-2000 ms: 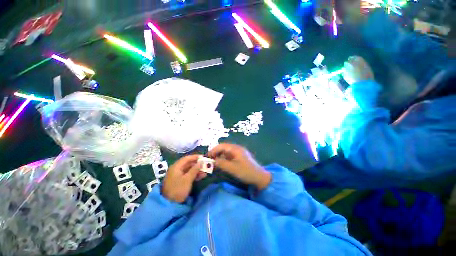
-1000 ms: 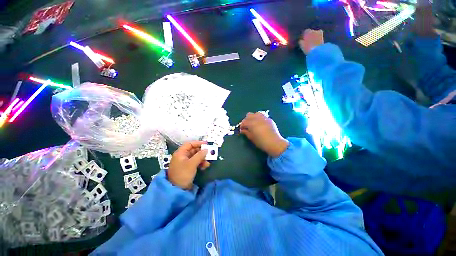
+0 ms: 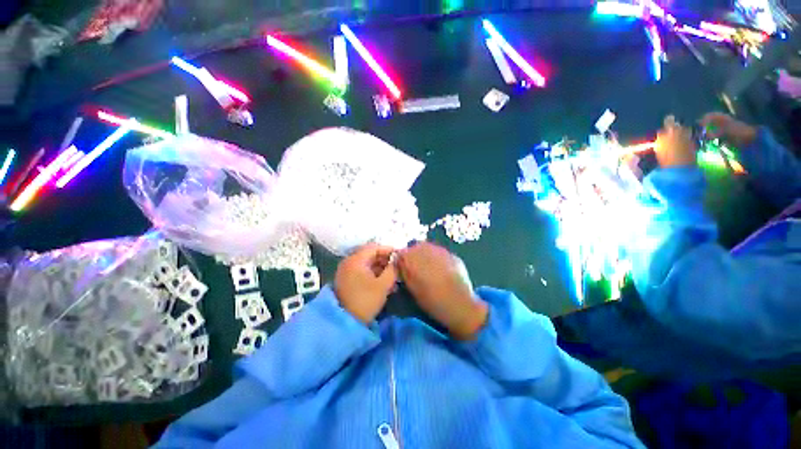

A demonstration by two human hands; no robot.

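My left hand [image 3: 362, 282] and my right hand [image 3: 436, 282] meet at the bench edge in front of my chest. A small bit of a white housing [image 3: 394, 259] shows between the fingertips; the hands hide the rest. Whether my right fingers hold a small insert cannot be told. Two open bags of small white inserts, one at centre [image 3: 338, 188] and one to its left [image 3: 241, 213], lie beyond my hands. A small heap of inserts [image 3: 465, 223] lies beyond my right hand. Loose white housings [image 3: 252, 309] lie left of my left hand.
A large clear bag of housings [image 3: 97, 324] lies at left. Lit sticks [image 3: 373, 61] are spread along the back. A bright heap of lit pieces [image 3: 597, 210] is at right, beside a neighbouring worker's blue sleeves [image 3: 711, 237] and hands.
My right hand has come back from the small insert heap to my left hand, and the housing is now mostly covered. The neighbour's arm has drawn back right. The view has shifted.
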